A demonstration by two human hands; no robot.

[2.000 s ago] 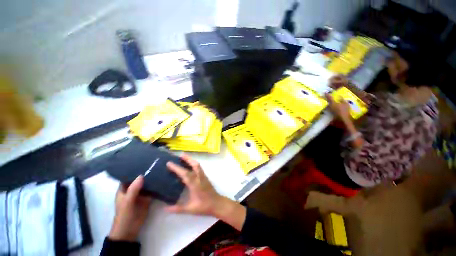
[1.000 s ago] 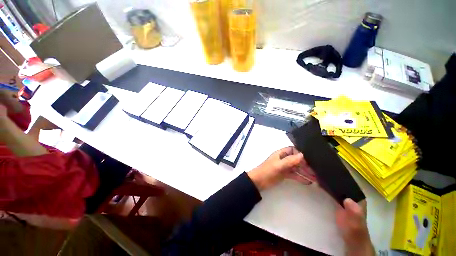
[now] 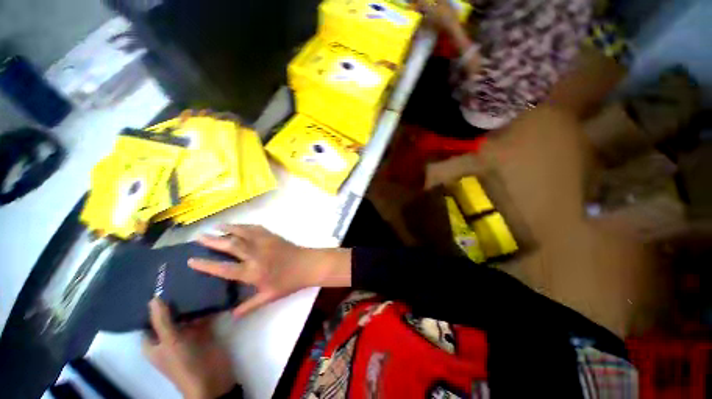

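Note:
A flat black box (image 3: 183, 277) with small pale lettering lies face up low at the left, over the white table's dark mat strip. My left hand (image 3: 187, 351) is at its near edge, blurred, with a finger on the top face. My right hand (image 3: 265, 265) reaches from the right, its fingers spread over the box's right end and the thumb at the near side. A loose fanned pile of yellow printed sleeves (image 3: 211, 167) lies just behind the box.
Yellow retail boxes (image 3: 339, 86) stand in a row along the table's right edge. Large black boxes (image 3: 226, 47) are behind. A dark bottle (image 3: 33, 90) and black strap (image 3: 27, 164) are at left. An open carton (image 3: 449, 171) with yellow boxes is below right; a person (image 3: 515, 54) sits beyond.
The view has swung right, away from the white trays and amber rolls. The black box, earlier held tilted edge-on, now shows its lettered face, with my right hand spread over it.

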